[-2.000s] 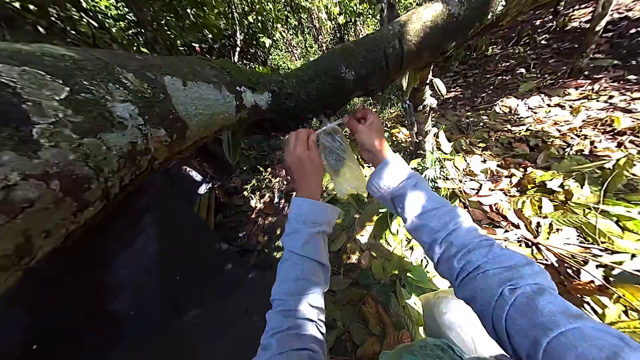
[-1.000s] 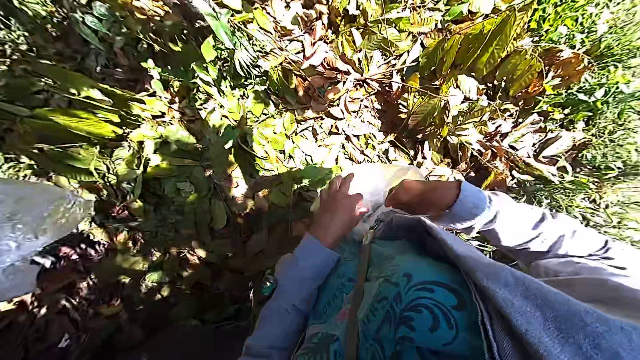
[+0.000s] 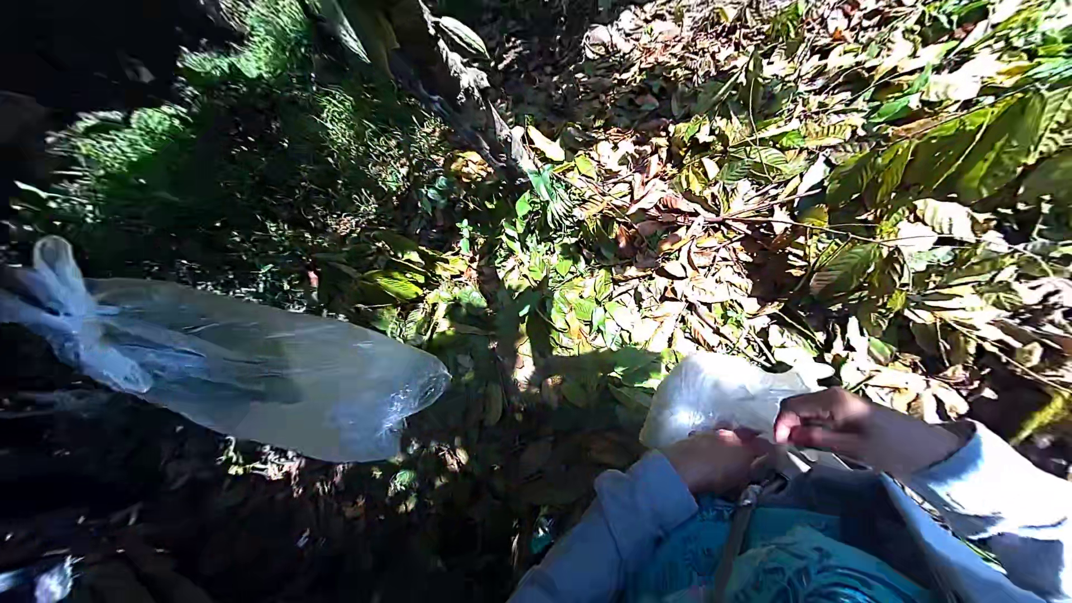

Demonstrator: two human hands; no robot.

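Observation:
Both hands are close together at my waist, at the lower right. My left hand (image 3: pixel 724 459) has its fingers bent at the near edge of a white translucent plastic bag (image 3: pixel 699 394). Beside it, my right hand (image 3: pixel 854 427) pinches at the same bag's gathered edge, thumb and forefinger together. The fingertips partly hide what they grip. A second, larger clear plastic bag (image 3: pixel 276 368), knotted at its left end, hangs at the left, apart from my hands. A strap with a metal clip (image 3: pixel 748 496) lies just below my left hand, over a teal patterned cloth (image 3: pixel 804 553).
Dry and green leaves (image 3: pixel 670 218) cover the ground ahead. A thin trunk (image 3: pixel 461 84) rises at the top centre. Mossy undergrowth (image 3: pixel 276 142) and deep shade lie to the left, broad fallen leaves (image 3: pixel 963 159) to the right.
Two seconds ago my hands were raised at a small clear bag under a mossy branch; now they are low at the white bag by my waist. The view has swung strongly.

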